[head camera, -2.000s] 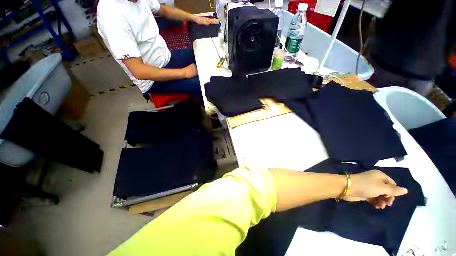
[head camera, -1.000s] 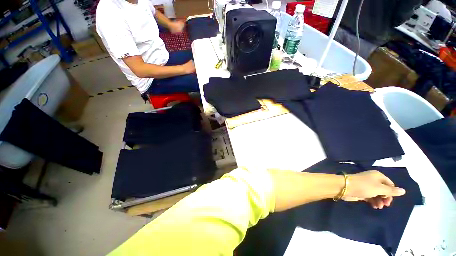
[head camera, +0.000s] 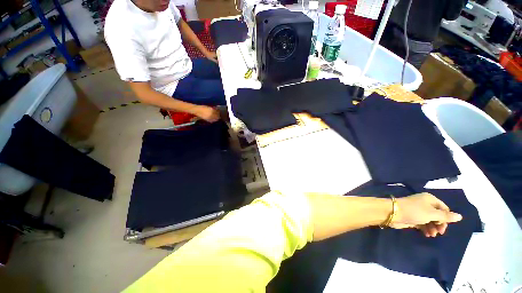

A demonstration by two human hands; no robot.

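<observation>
My left hand (head camera: pixel 426 214) lies on a dark navy garment panel (head camera: pixel 395 250) at the lower right, on the white table (head camera: pixel 309 166). Its fingers are bent and close together, the fingertips near the panel's right part. Whether cloth is pinched between them cannot be seen. The panel lies mostly flat, its lower left part under my yellow-sleeved forearm. My right hand is not in view.
More dark panels lie behind (head camera: pixel 400 140) and at the table's far left part (head camera: pixel 292 103). A black speaker-like box (head camera: pixel 283 46) and bottles (head camera: pixel 333 40) stand beyond. A seated person in a white shirt is at the left, near a low stack of dark pieces (head camera: pixel 183 189). Pale blue tubs (head camera: pixel 466 114) stand behind.
The view has shifted slightly. The seated person's arm has come down towards the low stack. A dark-clothed person at the upper right has moved. My left hand stays at the same panel.
</observation>
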